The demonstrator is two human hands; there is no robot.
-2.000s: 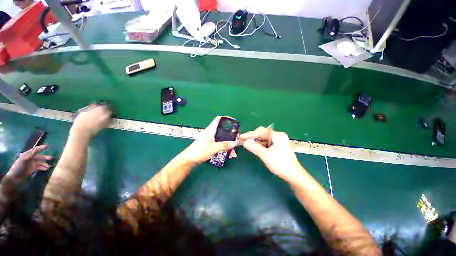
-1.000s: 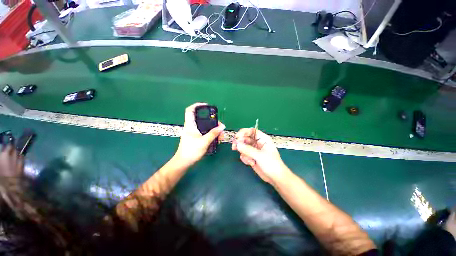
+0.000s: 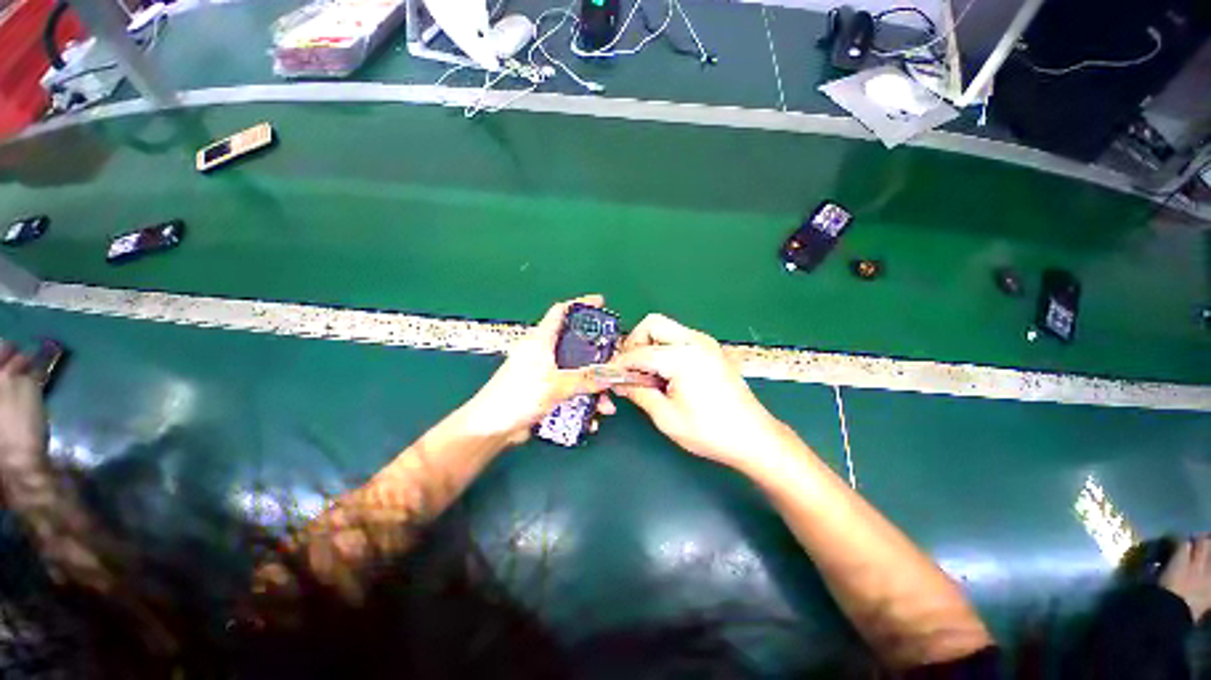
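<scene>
A black part-assembled handset (image 3: pixel 586 335) is in my left hand (image 3: pixel 529 388), above the whitish rail. Its upper part is dark, and its lower end shows a silver-white patterned patch below my thumb. My right hand (image 3: pixel 687 385) is at the handset's right side, fingers bent and close to my left thumb. A slim tool, possibly tweezers (image 3: pixel 635 380), shows between the right fingers and lies across towards the left thumb. Its tip is too blurred to tell what it touches.
On the green belt (image 3: pixel 438 199) lie a cream phone (image 3: pixel 235 146), black handsets at left (image 3: pixel 145 241) and right (image 3: pixel 817 237), and small round parts (image 3: pixel 866 268). Cables and a box (image 3: pixel 335 36) are behind. Neighbours' hands show at both edges, with a shiny strip (image 3: pixel 1104 521) at right.
My right hand has come in from the right to the handset. The handset is lower and tilted. The belt handsets sit further left in view, and the left neighbour's arm has left the belt.
</scene>
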